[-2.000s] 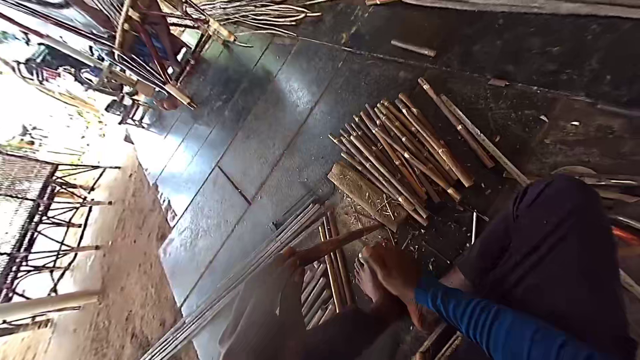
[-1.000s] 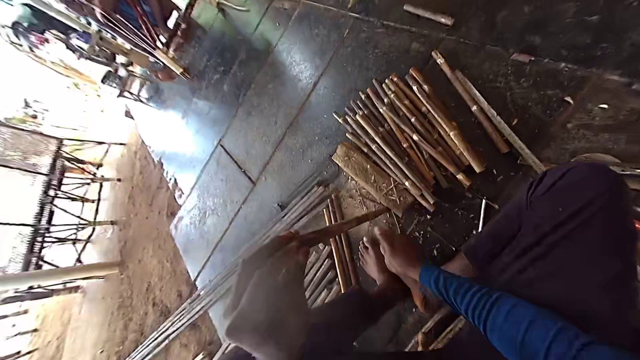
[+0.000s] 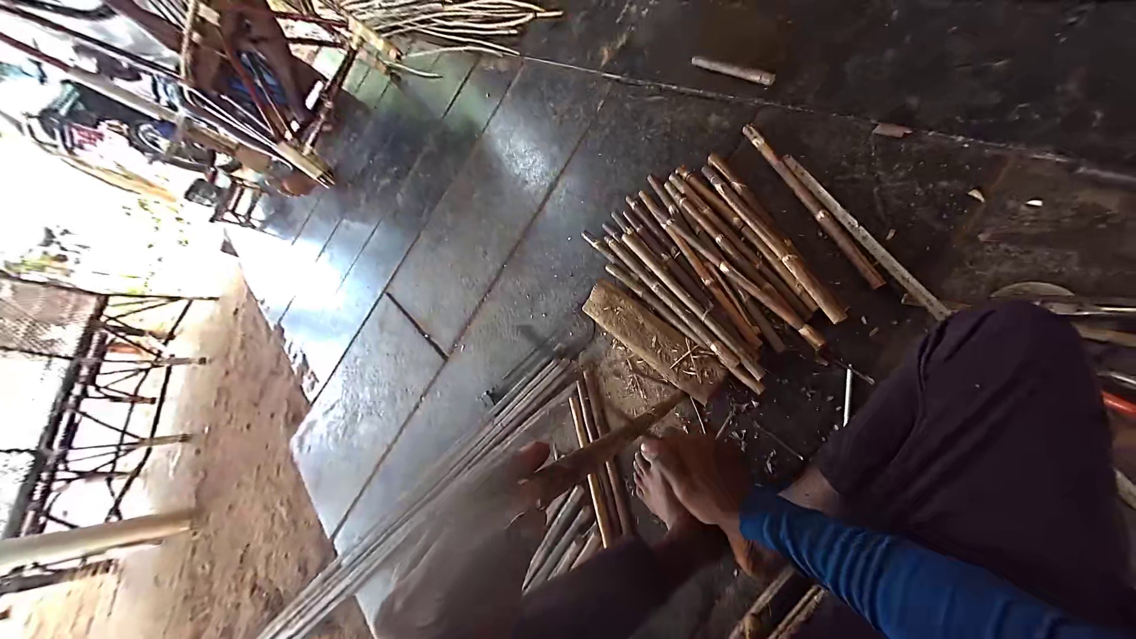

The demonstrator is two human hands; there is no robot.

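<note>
My left hand (image 3: 532, 475), blurred, is closed around the wide end of a brown, tapered strip (image 3: 612, 448), whose material I cannot make out. The strip's narrow end points to the upper right. Just beside it, my right hand (image 3: 706, 475), in a blue sleeve, rests against my bare foot (image 3: 655, 488); its fingers are partly hidden, and whether it holds anything cannot be told. Beyond the hands, a worn wooden block (image 3: 652, 342) lies by a row of cut, jointed cane pieces (image 3: 710, 257). Thin shavings lie on and around the block.
Long thin sticks (image 3: 426, 497) run to the lower left, beside shorter cut sticks (image 3: 603, 461). My bent knee (image 3: 985, 426) is at the right. A loose cane piece (image 3: 732, 71) lies farther off. Bundled sticks (image 3: 444, 22) and a cane frame (image 3: 257, 80) stand at the upper left.
</note>
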